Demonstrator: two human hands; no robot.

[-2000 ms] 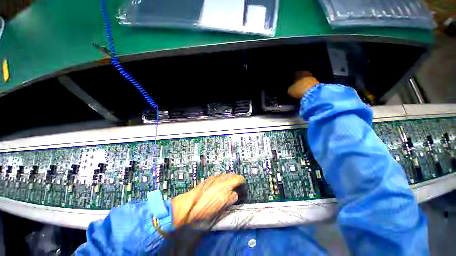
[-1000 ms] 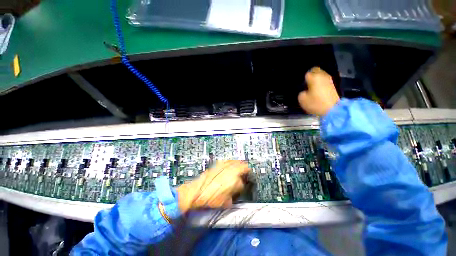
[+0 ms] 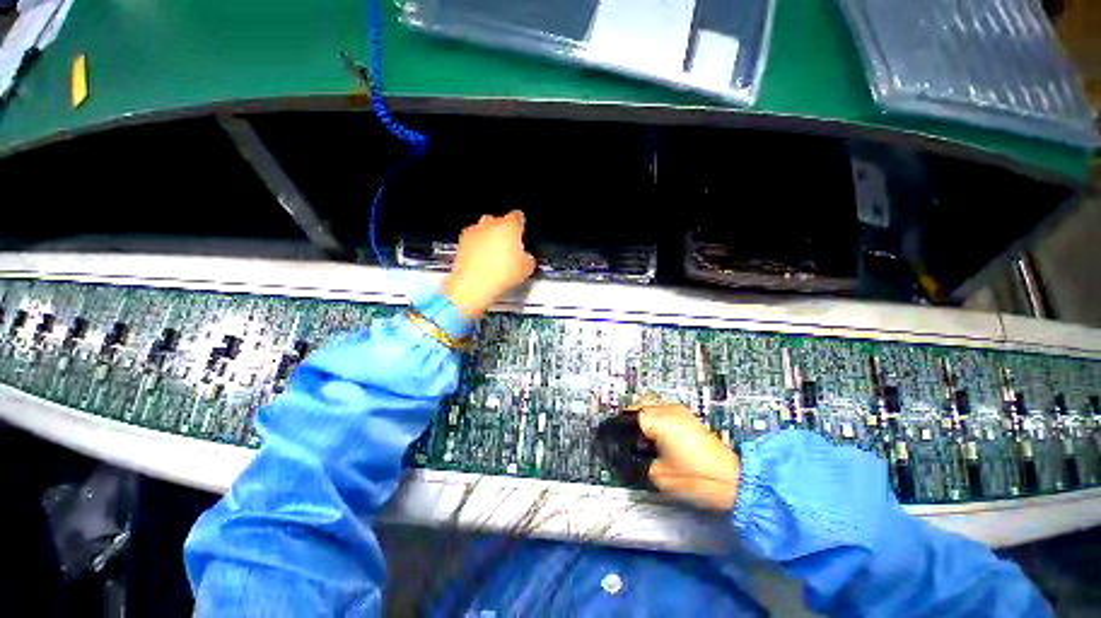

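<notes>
Green circuit boards (image 3: pixel 531 417) lie edge to edge in a long band. My left hand (image 3: pixel 493 260) is at the long dark parts tray (image 3: pixel 598 262) beyond the far rail, its fingers bunched; I cannot see anything in them. My right hand (image 3: pixel 688 456) is low over the middle boards, fingers curled down. Its fingertips are black, and I cannot tell finger cots from a held part. Black upright components (image 3: pixel 887 398) stand on boards to the right. A second dark bin (image 3: pixel 761 262) sits to the right of the tray.
White rails (image 3: pixel 821 316) run along both sides of the boards. The green bench (image 3: pixel 242 54) is above a dark shelf. A blue coiled cord (image 3: pixel 392 121) hangs from it. Clear plastic trays (image 3: pixel 978 66), white papers and a yellow stick (image 3: pixel 80 81) lie on the bench.
My right hand has come back from the bin area to the boards. My left hand has moved from the boards to the long tray. The view has shifted and tilted.
</notes>
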